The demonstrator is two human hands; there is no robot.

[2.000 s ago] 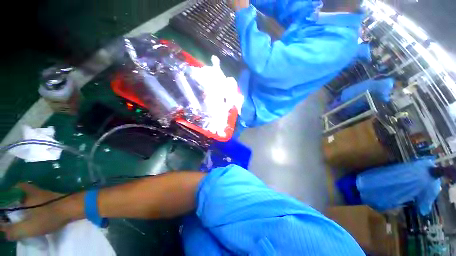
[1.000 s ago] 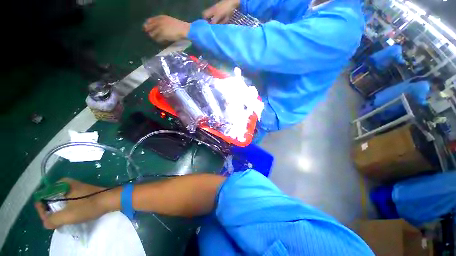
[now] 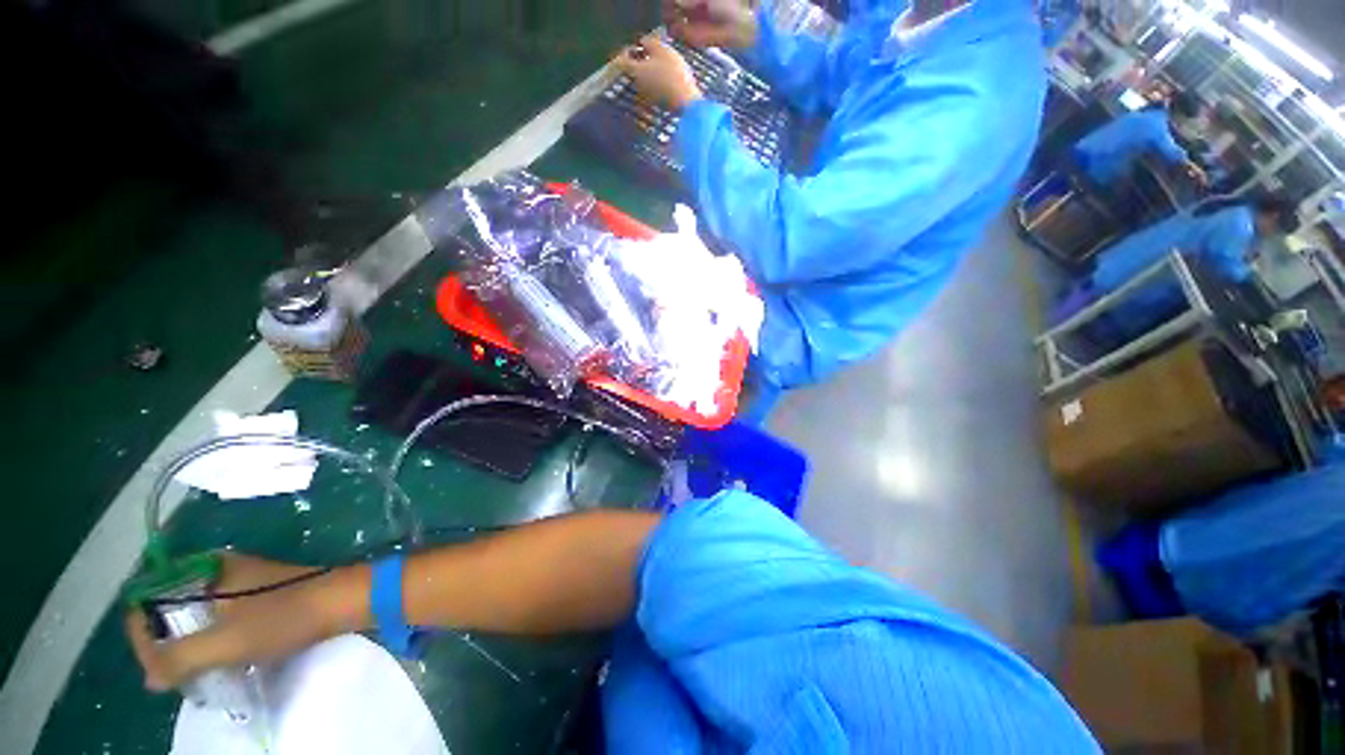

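My right hand (image 3: 236,627) is at the lower left, closed around the white barrel of a glue syringe (image 3: 188,618). The green adapter head (image 3: 174,575) sticks up above my fingers, with a clear hose (image 3: 266,441) looping from it to the right. The syringe points down over a white paper sheet (image 3: 332,708) at the bottom edge; its tip is not clear. A blue band (image 3: 390,603) with a thin cord is on my right wrist. My left hand is not in view.
A red tray (image 3: 469,313) holds shiny plastic bags and white gloves or cloths. A labelled bottle (image 3: 313,328), crumpled white paper (image 3: 251,454) and black flat object (image 3: 457,418) lie nearer. A blue bin (image 3: 752,465) sits below the tray. A worker in blue handles a gridded tray (image 3: 708,111).
The view has shifted, and my right hand with the syringe appears slightly lower and further right than a second ago. The neighbouring worker's hands have moved back to the gridded tray.
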